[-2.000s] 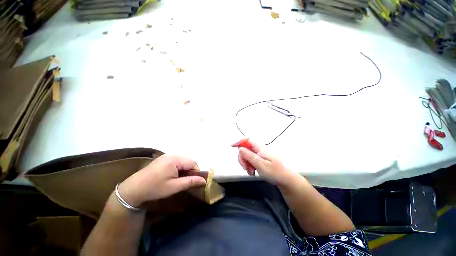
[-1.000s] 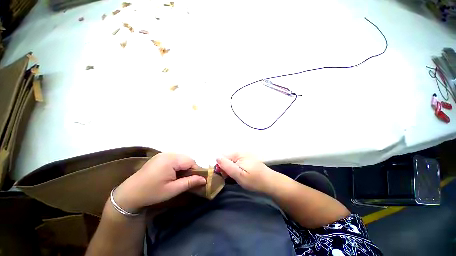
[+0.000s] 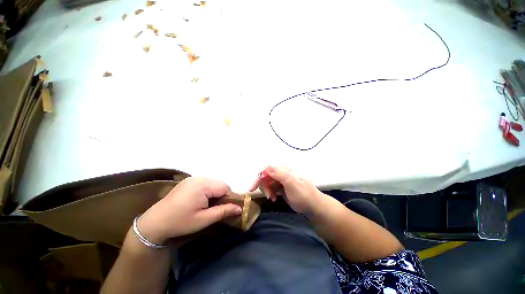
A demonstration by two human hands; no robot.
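Note:
A brown bag body (image 3: 103, 207) lies open at the table's near left edge, its mouth facing up and left. My left hand (image 3: 193, 212) pinches its right corner between thumb and fingers. A tan tape strip (image 3: 246, 212) runs along that corner, just right of my left fingertips. My right hand (image 3: 288, 186) is close to the corner's right side and holds a small red lighter (image 3: 264, 174), mostly hidden by the fingers. Thread snips (image 3: 325, 103) lie on the table beside a looped dark cord (image 3: 368, 82).
The white-covered table (image 3: 172, 126) carries tan scraps (image 3: 192, 57) at upper left. A brown stack (image 3: 17, 109) stands at the left edge. Red tools (image 3: 509, 131) lie by grey pieces (image 3: 515, 80) at far right. A black phone-like rectangle (image 3: 492, 211) is below the table edge.
My right hand with the red lighter first came to the taped corner, then moved up and slightly away from it. My left hand keeps its pinch on the bag.

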